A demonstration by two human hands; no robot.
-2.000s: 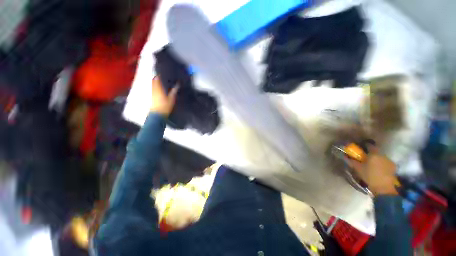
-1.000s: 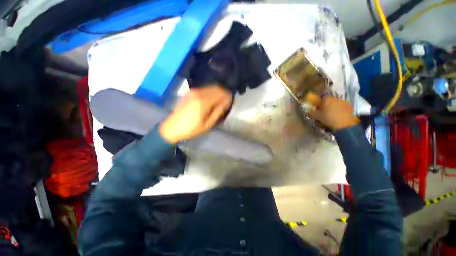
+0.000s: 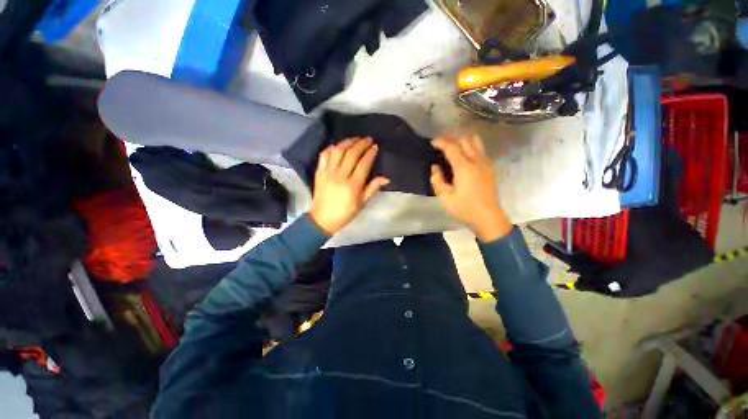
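Observation:
A black garment piece (image 3: pixel 394 151) covers the right end of the long grey padded sleeve board (image 3: pixel 197 114). My left hand (image 3: pixel 343 182) lies on the piece's left part, fingers on the cloth. My right hand (image 3: pixel 469 184) is at its right end, fingertips on the cloth edge. Whether the fingers pinch the cloth is hard to tell on the left; the right fingers curl around the edge. The steam iron (image 3: pixel 517 88), with an orange handle, stands at the right, away from both hands.
Black pieces (image 3: pixel 328 41) lie beyond the board, and another black heap (image 3: pixel 213 188) lies on its near side. The iron rest (image 3: pixel 500 20) is at the far edge. Scissors (image 3: pixel 622 168) lie at the right by a blue surface. Red crates (image 3: pixel 693 155) stand at right.
My right hand has let go of the iron and moved to the board's right end. My left hand has come nearer from the far heap, and a black piece now covers the board end.

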